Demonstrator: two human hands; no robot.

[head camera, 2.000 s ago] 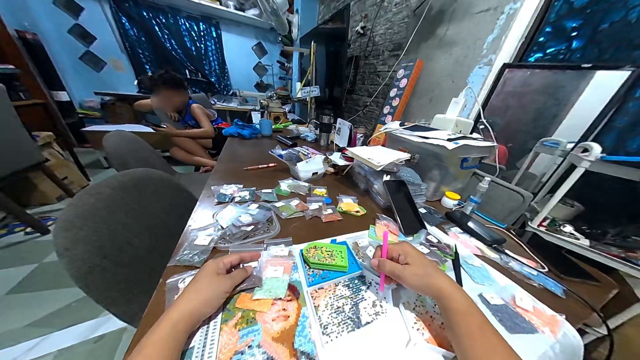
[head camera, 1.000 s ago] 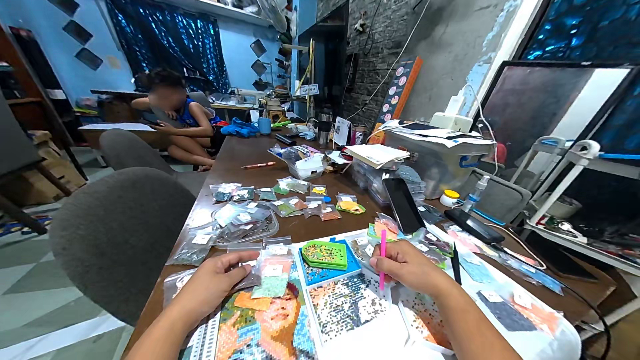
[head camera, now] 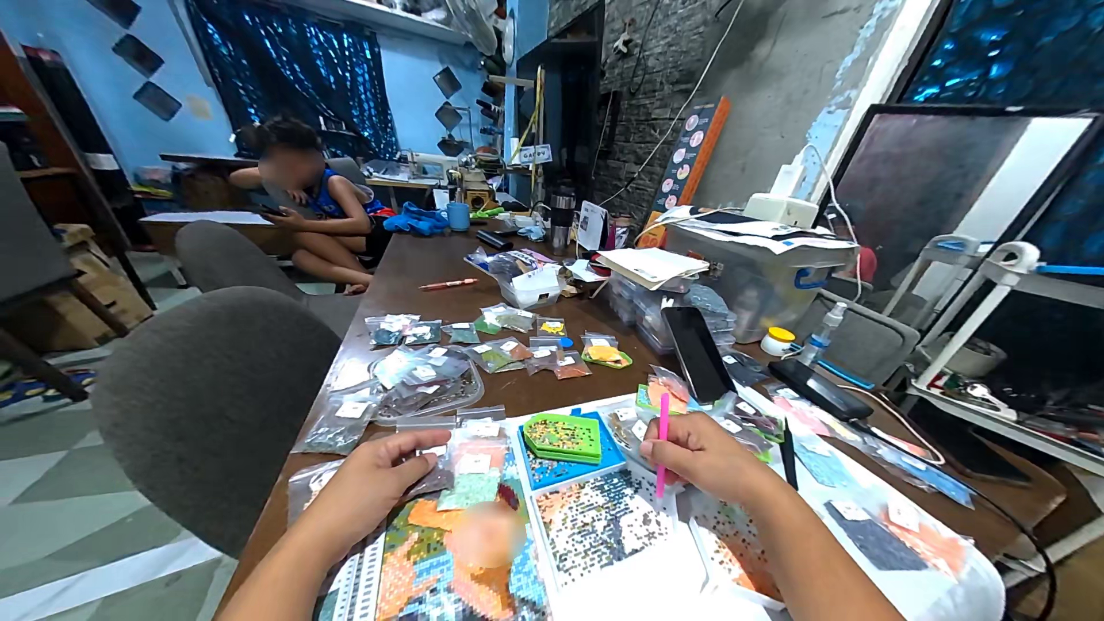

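My right hand (head camera: 703, 453) holds a pink pen-like applicator (head camera: 663, 444) upright over the edge of a white tray of loose beads (head camera: 604, 517). My left hand (head camera: 379, 474) rests at small zip bags of beads (head camera: 474, 466); whether it pinches one I cannot tell. Those bags lie on a diamond painting canvas (head camera: 423, 569), a partly beaded picture with a printed grid edge. Between my hands, stacked green bead trays (head camera: 562, 438) sit on a blue tray (head camera: 611, 448). Another bead tray (head camera: 733, 535) is partly hidden under my right forearm.
Many bead bags (head camera: 500, 354) and a clear plastic container (head camera: 431, 384) lie on the brown table (head camera: 405, 259). A phone (head camera: 697, 354) leans beyond my right hand, near storage boxes (head camera: 759, 267). A grey chair (head camera: 216, 414) stands left; a seated person (head camera: 319, 203) is farther back.
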